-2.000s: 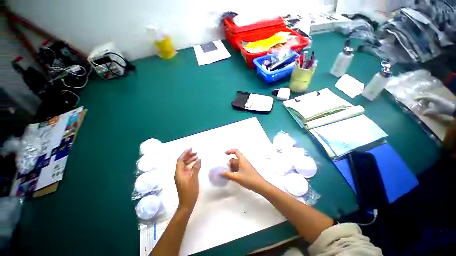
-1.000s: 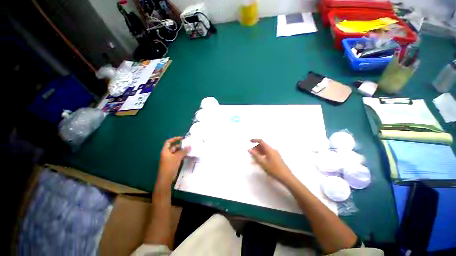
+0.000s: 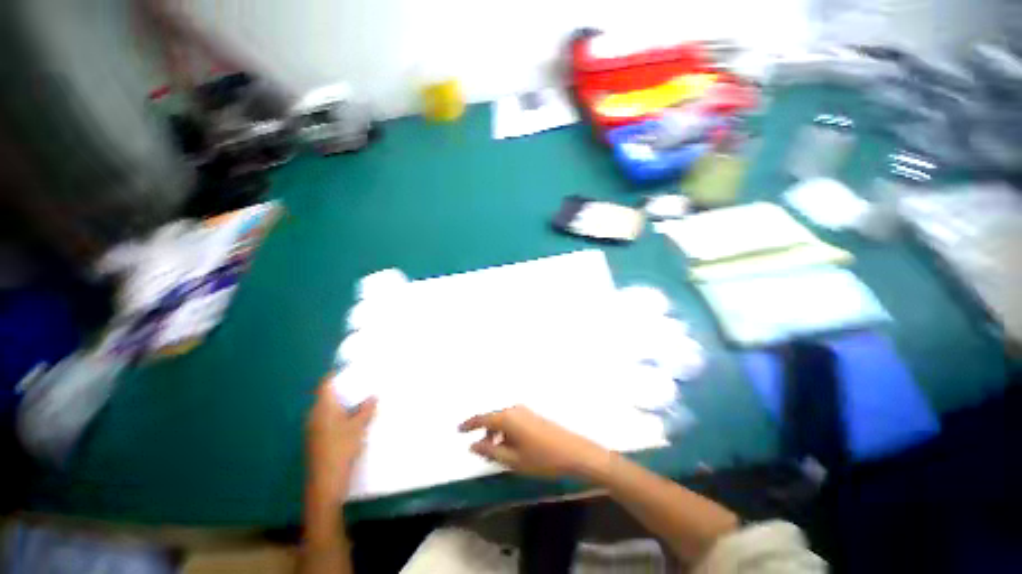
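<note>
The frame is blurred. The white work sheet lies on the green table. Bagged white units stand in a column along its left edge, and more bagged white units cluster at its right edge. My left hand is at the lower end of the left column, at a white unit; the blur hides whether it grips it. My right hand is over the lower middle of the sheet, fingers bent and apart, with nothing visible in it.
Clipboard papers, a blue folder and a dark phone lie right. A red tray, blue basket and pen cup stand behind. A phone or case lies beyond the sheet. Printed cardboard lies left.
The view has swung back right. My left hand has stayed by the left column, now at its lower end. My right hand has moved nearer the sheet's front edge.
</note>
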